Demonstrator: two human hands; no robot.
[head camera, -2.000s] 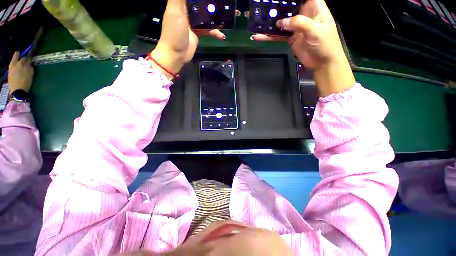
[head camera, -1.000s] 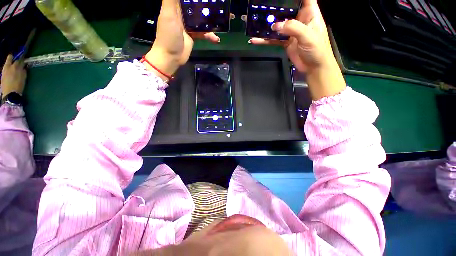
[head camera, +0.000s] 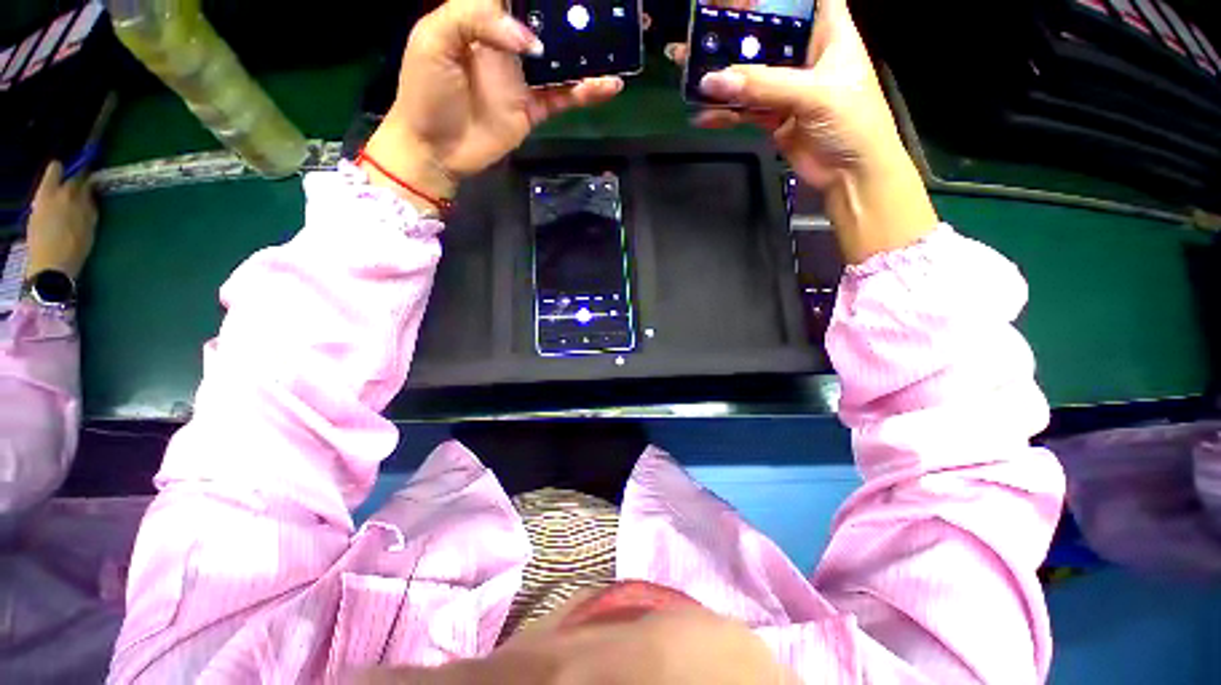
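Observation:
My left hand (head camera: 469, 87) holds a smartphone (head camera: 583, 47) upright at the top edge, thumb at its lower left corner. My right hand (head camera: 810, 101) holds a second smartphone (head camera: 750, 60), thumb on its lower left part. Both show a camera screen with a round white button; their upper parts are cut off by the frame. Below them lies the black phone tray (head camera: 603, 376). A third phone (head camera: 581, 261) lies in a middle slot with a dark camera screen. A fourth phone (head camera: 813, 254) lies in the right slot, partly hidden by my right forearm.
A slanted post wrapped in yellowish film (head camera: 214, 87) stands at the upper left. Black trays (head camera: 1058, 107) are stacked at the upper right. Another person's hand (head camera: 60, 221) with a watch is at the left edge. A pink sleeve (head camera: 1138, 495) shows at the right edge. The bench mat (head camera: 1044, 301) is green.
My left thumb has moved onto the lower left of its phone. The right phone's visible viewfinder part is now bright, and it has tilted slightly. The phones in the tray have stayed in place.

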